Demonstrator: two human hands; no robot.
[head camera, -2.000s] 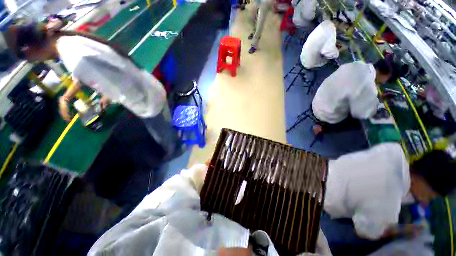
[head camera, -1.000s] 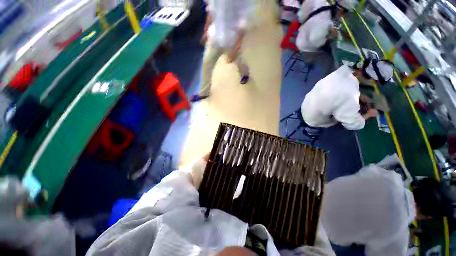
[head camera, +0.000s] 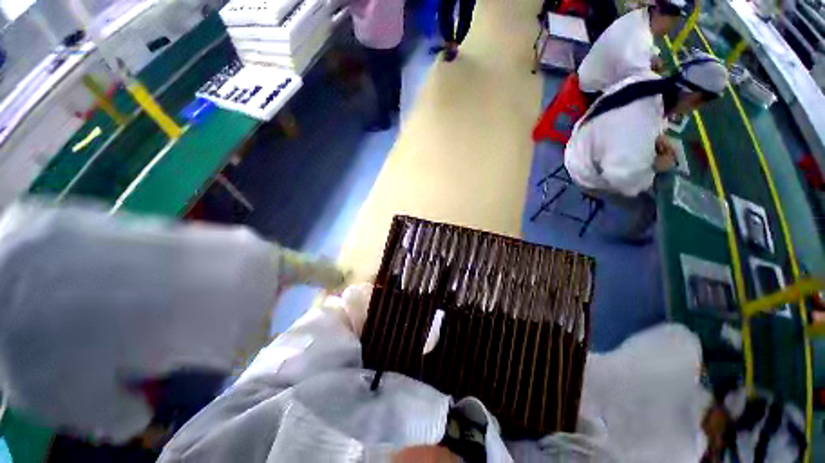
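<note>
The brown divided box (head camera: 475, 362) is held against my front at the lower centre, tilted, with its open slots facing up. Thin pale or silvery parts (head camera: 497, 285) stand in its upper rows. A single white slip (head camera: 434, 332) lies in the darker lower rows. My left hand (head camera: 358, 306) grips the box's left edge, its fingers partly hidden. My right hand is not visible. A white sleeve shows by the box's lower right corner.
A blurred person in white (head camera: 136, 298) is close on the left, an arm reaching near my left hand. Stacked white trays (head camera: 276, 36) stand on the left green bench (head camera: 185, 167). Seated workers (head camera: 615, 136) line the right bench (head camera: 678, 226). The beige aisle (head camera: 452, 136) runs ahead.
The view has advanced along the aisle. The red stool on the left has left view, and white trays have come closer. A blurred person now appears close on the left. The box stays held against me.
</note>
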